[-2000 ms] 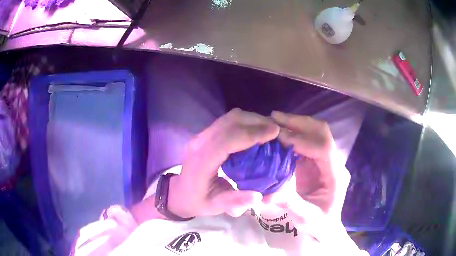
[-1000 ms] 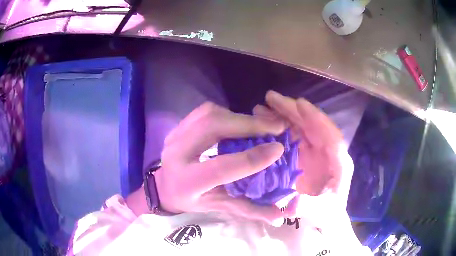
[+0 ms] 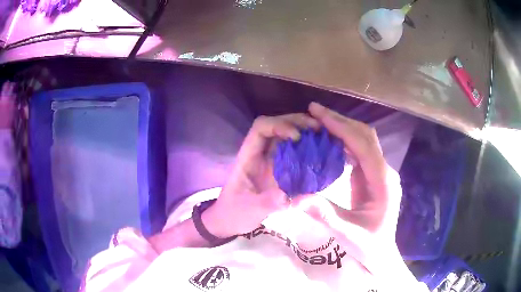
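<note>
A blue-violet spiky hair piece [image 3: 310, 162] is held over my lap, close to my white shirt, with its pointed spikes facing up toward the bench. My left hand [image 3: 251, 168], with a dark band on the wrist, grips it from the left, fingertips at its top edge and thumb low. My right hand [image 3: 363, 165] is around its right side, with fingers at the top right edge. The underside of the piece is hidden. A white glue bottle [image 3: 381, 28] with a yellowish tip lies on the bench, away from both hands.
The tan bench [image 3: 308, 51] curves across the top, with a red lighter [image 3: 465, 81] at its right. A blue-rimmed tray [image 3: 149, 165] with a pale liner is at left. A blue bin [image 3: 425, 199] holding dark pieces is at right. Purple pieces [image 3: 48, 5] show at the top left.
The hair piece has turned so its spikes point up. My left fingers have moved from across its front to its left and top edges. My right hand has closed in around its right side.
</note>
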